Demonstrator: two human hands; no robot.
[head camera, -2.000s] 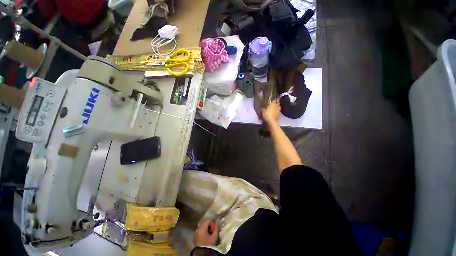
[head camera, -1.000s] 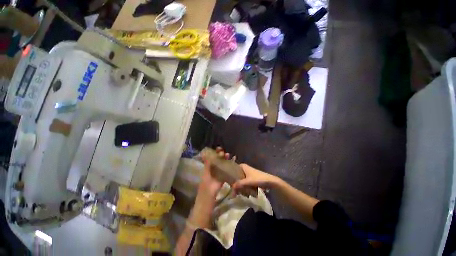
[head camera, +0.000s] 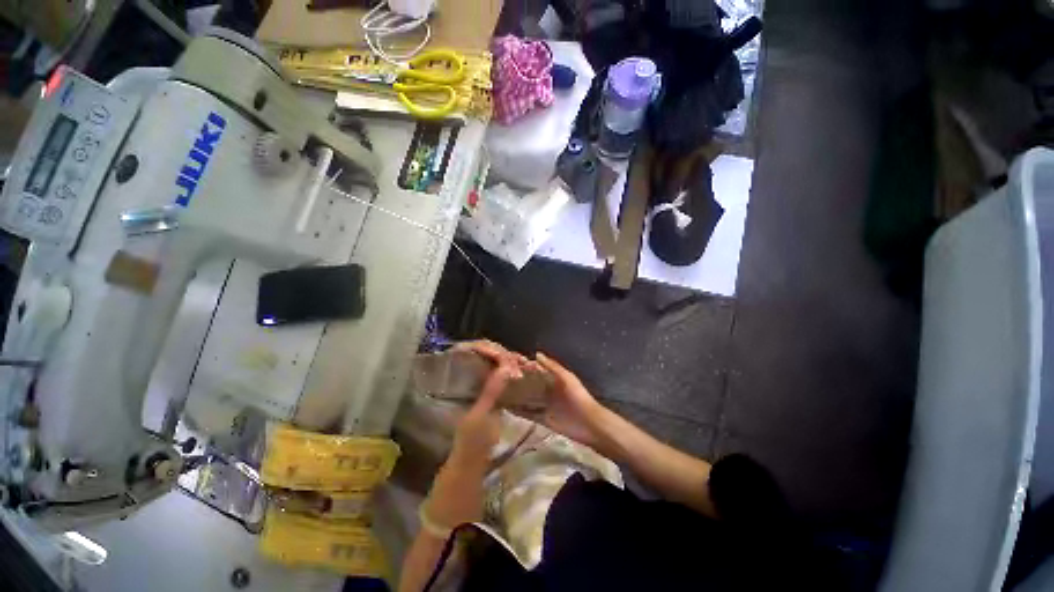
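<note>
A greyish-brown fabric piece (head camera: 529, 389) is held between both hands over the lap, partly hidden by the fingers. My left hand (head camera: 490, 387) is closed on its left part, fingers near the table's front edge. My right hand (head camera: 564, 397) holds its right end. The striped cream apron (head camera: 541, 463) lies below the hands. The white JUKI sewing machine (head camera: 191, 231) stands at the left, with two yellow printed bands (head camera: 329, 459) beside its needle area.
A black phone (head camera: 311, 295) lies on the machine bed. Yellow scissors (head camera: 430, 83) lie at the table's far end. The side shelf (head camera: 730, 220) bears dark and brown cut pieces (head camera: 688, 226), a purple-capped bottle (head camera: 626, 106) and pink checked cloth (head camera: 522, 79). A grey tub (head camera: 982, 370) stands right.
My right hand has come from the brown pieces on the shelf back to the lap. Both hands now hold a piece, which has turned flatter and moved slightly since one second ago.
</note>
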